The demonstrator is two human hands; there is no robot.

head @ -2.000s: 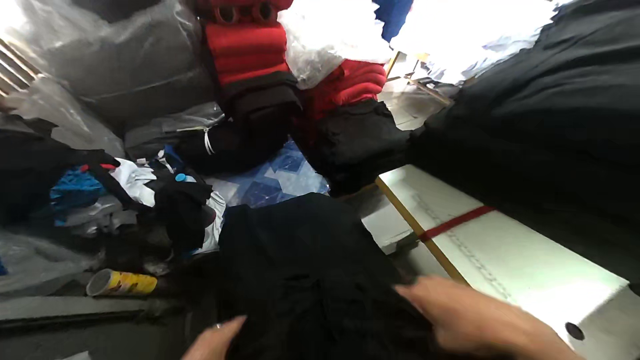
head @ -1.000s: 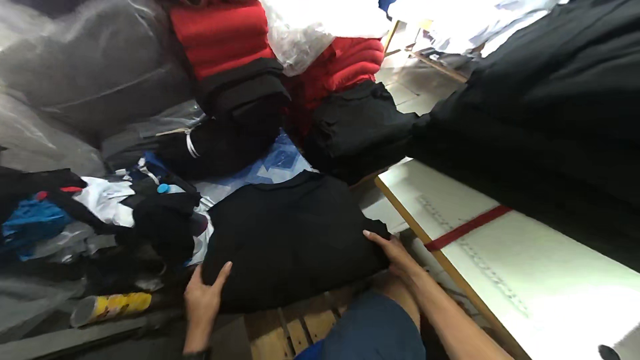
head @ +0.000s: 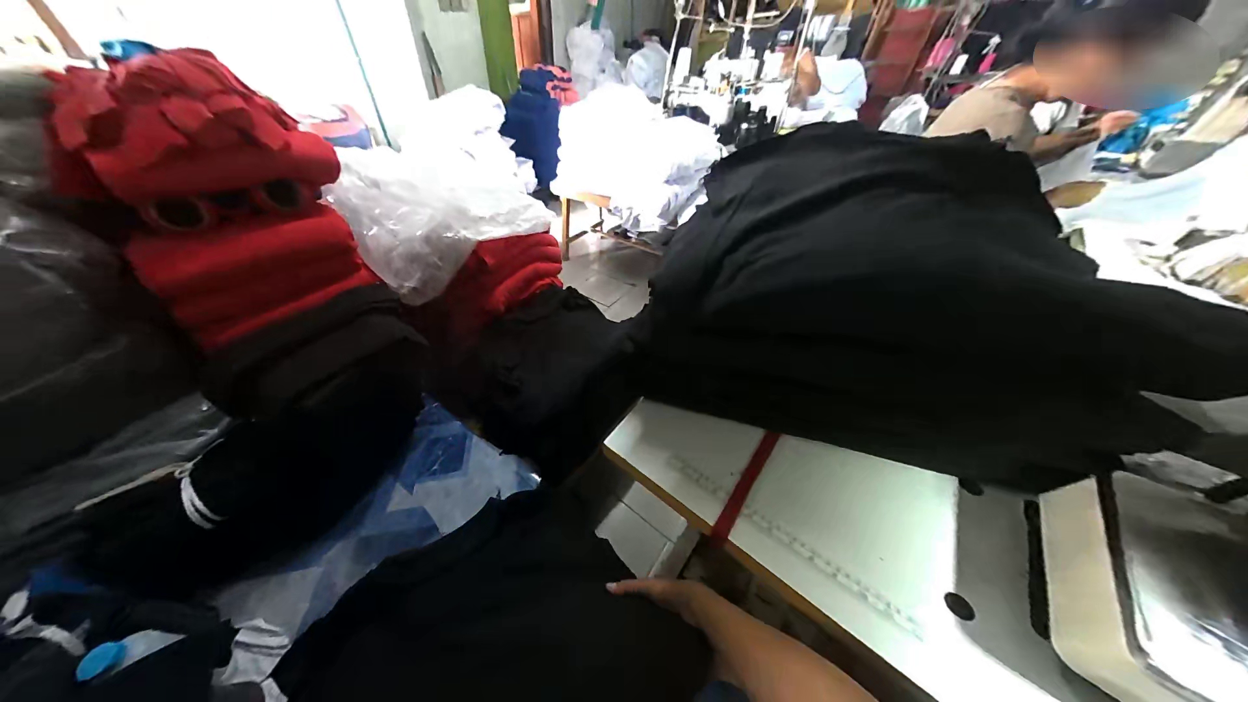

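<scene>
A black garment (head: 497, 604) lies spread low in the head view, at the lower middle. My right hand (head: 673, 600) rests at its right edge, thumb and fingertips against the cloth; how firmly it holds the fabric cannot be told. My left hand is out of the picture. To the right stands a white sewing machine table (head: 838, 497) with a red strap (head: 746, 487) across it. A large heap of black fabric (head: 877, 292) covers the table's far part.
Stacked red fabric (head: 263, 273) rises at the left, beside a dark rolled bundle (head: 263, 487) with a white tie. Clear plastic (head: 419, 224) lies behind. A co-worker (head: 994, 107) sits at the back right. A metal machine part (head: 1180, 575) is at the lower right.
The view has swung up and to the right. My left hand, on the black garment's left side one second ago, has left the view. My right hand remains at the garment's right edge.
</scene>
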